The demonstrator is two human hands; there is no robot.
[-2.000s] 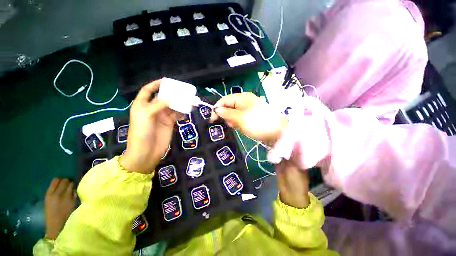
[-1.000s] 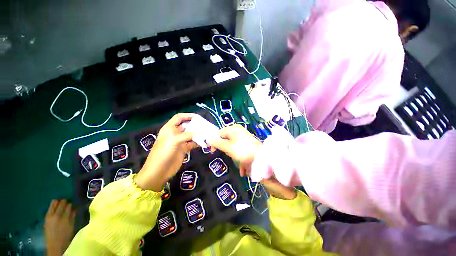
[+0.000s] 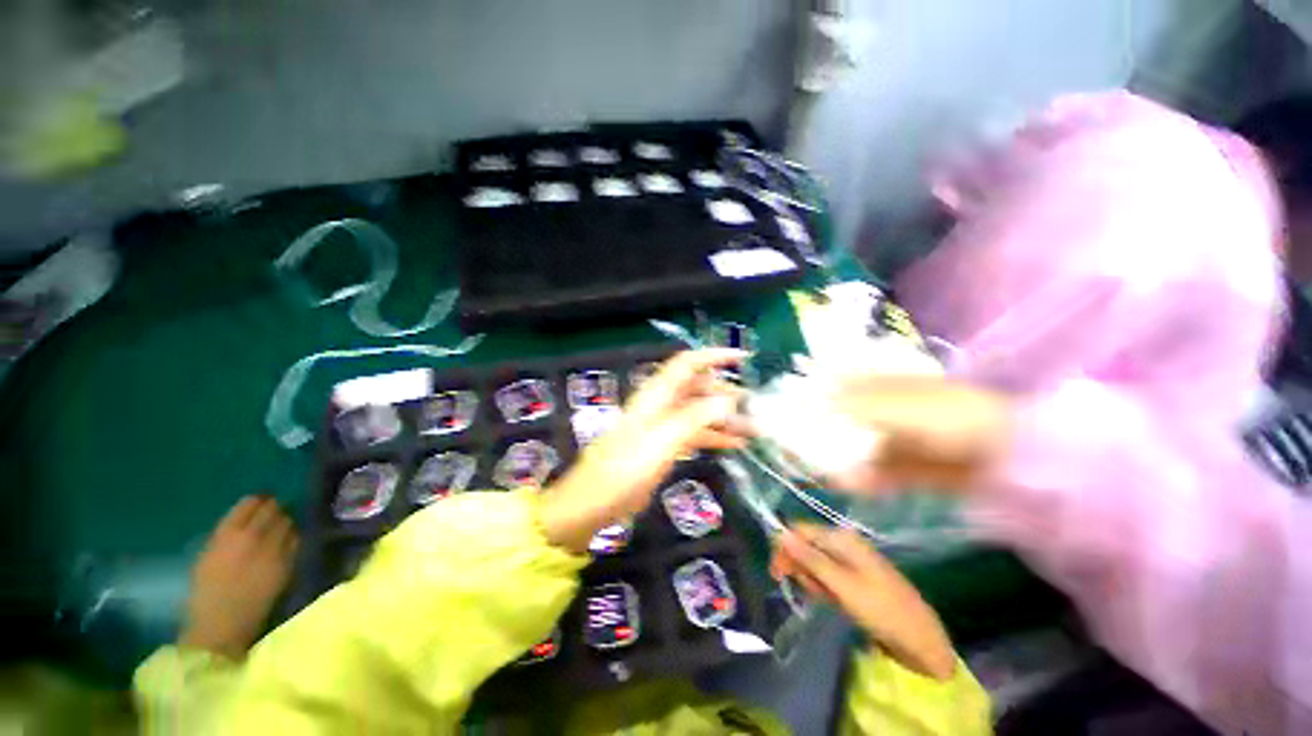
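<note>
My left hand [image 3: 655,439] reaches over the front foam tray [image 3: 554,554], fingers spread beside a blurred white block [image 3: 809,424]. A pink-sleeved person's hand [image 3: 935,431] is at the block's right side. My right hand [image 3: 863,582] is low at the tray's right edge, fingers bent, near thin white cords [image 3: 784,496]; blur hides whether it holds one. Smartwatches [image 3: 705,592] with lit screens sit in the tray's pockets. My left hand and sleeve hide some pockets.
The rear foam tray [image 3: 604,273] holds small whitish pieces. White cords [image 3: 389,350] lie on the green mat [image 3: 173,374] at left. Another yellow-sleeved hand [image 3: 245,568] rests at the left. The pink-clad person [image 3: 1122,273] leans in from the right, beside a cable tangle [image 3: 863,324].
The white block has moved right, from my left hand's fingers towards the pink-sleeved person's hand. My left hand has followed rightwards. My right hand now shows clear of the pink sleeve. The view has shifted.
</note>
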